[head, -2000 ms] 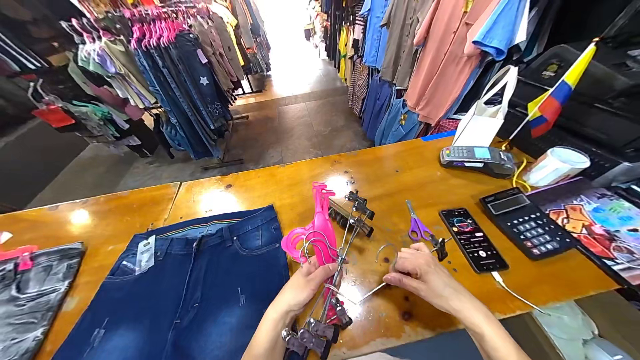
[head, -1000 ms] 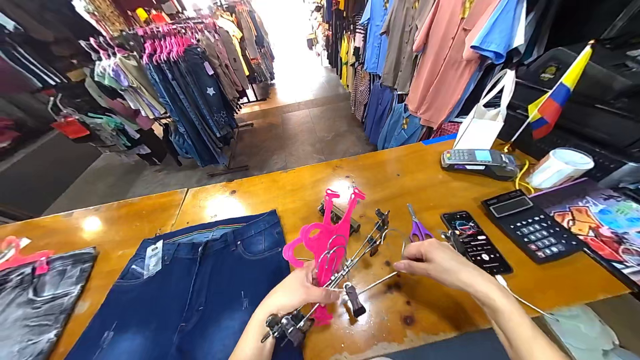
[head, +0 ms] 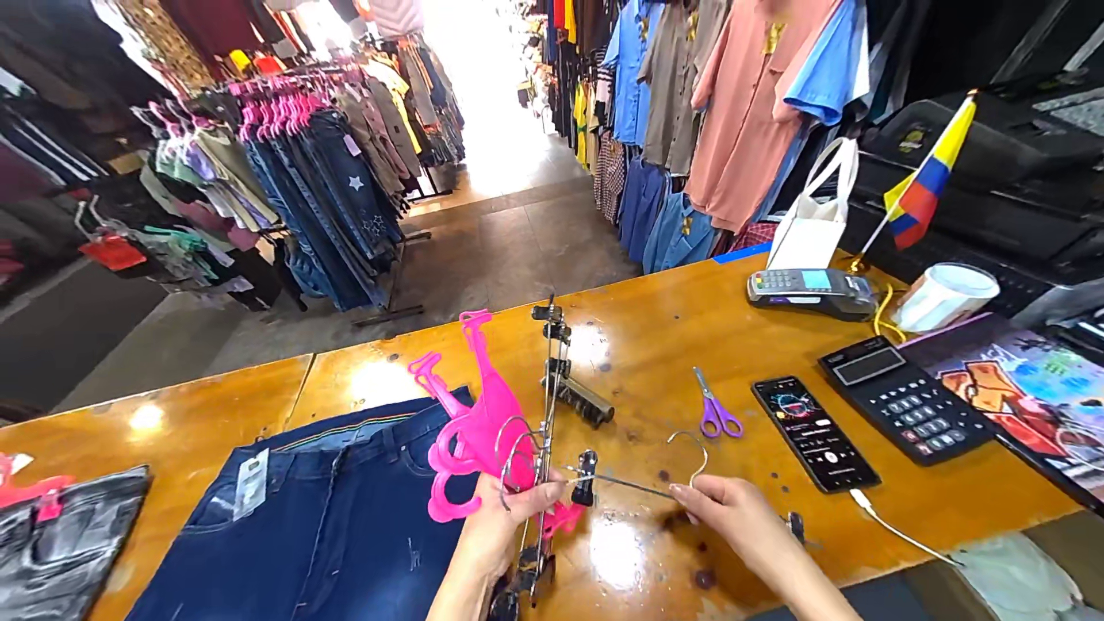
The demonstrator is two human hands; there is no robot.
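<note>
My left hand (head: 509, 517) grips a bundle of metal clip hangers (head: 549, 414) together with bright pink plastic hangers (head: 492, 423). In my right hand (head: 733, 517) is a single metal clip hanger (head: 634, 486), held near its hook between thumb and fingers; its bar reaches left to the bundle, with a black clip on it. Dark blue jeans (head: 336, 517) with a tag lie on the wooden counter, left of my left hand and partly behind the bundle. Behind the bundle rests a dark ridged object (head: 580, 401). Purple-handled scissors (head: 718, 414) lie beyond my right hand.
A smartphone (head: 815, 435) with a white cable, a calculator (head: 906, 401), a card terminal (head: 811, 291), a white mug (head: 947, 297) and a small flag stand or lie at right. Grey jeans (head: 73, 543) are at far left. Clothes racks stand beyond the counter (head: 345, 366).
The pink hangers and the clip-hanger bundle have turned in my left hand; the bundle is now more upright. The hanger in my right hand now shows its hook pointing up beside my fingers.
</note>
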